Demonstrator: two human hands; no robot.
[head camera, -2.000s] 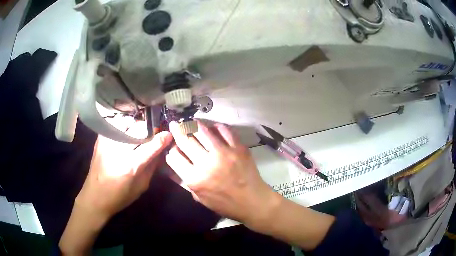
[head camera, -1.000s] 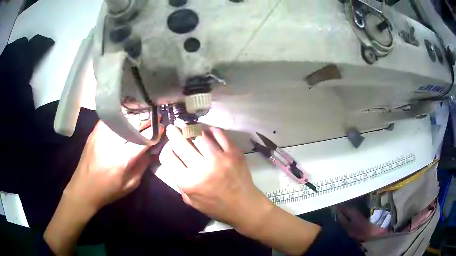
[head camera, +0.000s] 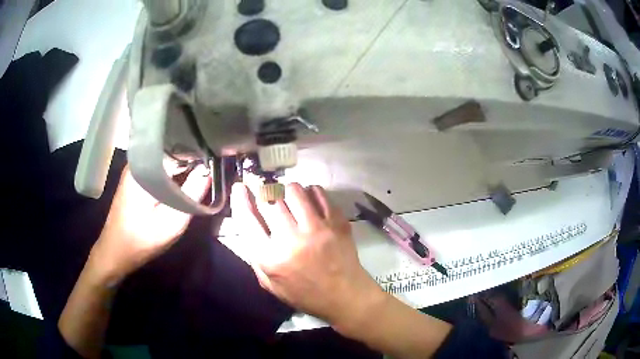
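A dark garment (head camera: 189, 280) lies at the left and under my hands, running up to the needle area of the off-white sewing machine (head camera: 393, 63). My left hand (head camera: 144, 217) is left of the needle area, its fingertips partly behind the pale curved guard (head camera: 144, 151), on the cloth. My right hand (head camera: 302, 245) lies just right of it, with fingers bent and fingertips beside the cream tension knobs (head camera: 278, 156). The presser foot, the needle and the cloth edge are hidden or blurred by glare. Whether either hand pinches the cloth cannot be made out.
Pink-handled snips (head camera: 407, 238) lie on the machine bed right of my right hand. A printed ruler scale (head camera: 491, 259) runs along the table's front edge. A long pale bar (head camera: 102, 133) stands left of the head. Beige and grey cloth scraps (head camera: 586, 287) are at the lower right.
My left hand has shifted up and left, apart from my right fingertips, and now reaches behind the guard. My right hand has stayed nearly in place. The machine sits further right since the first frame.
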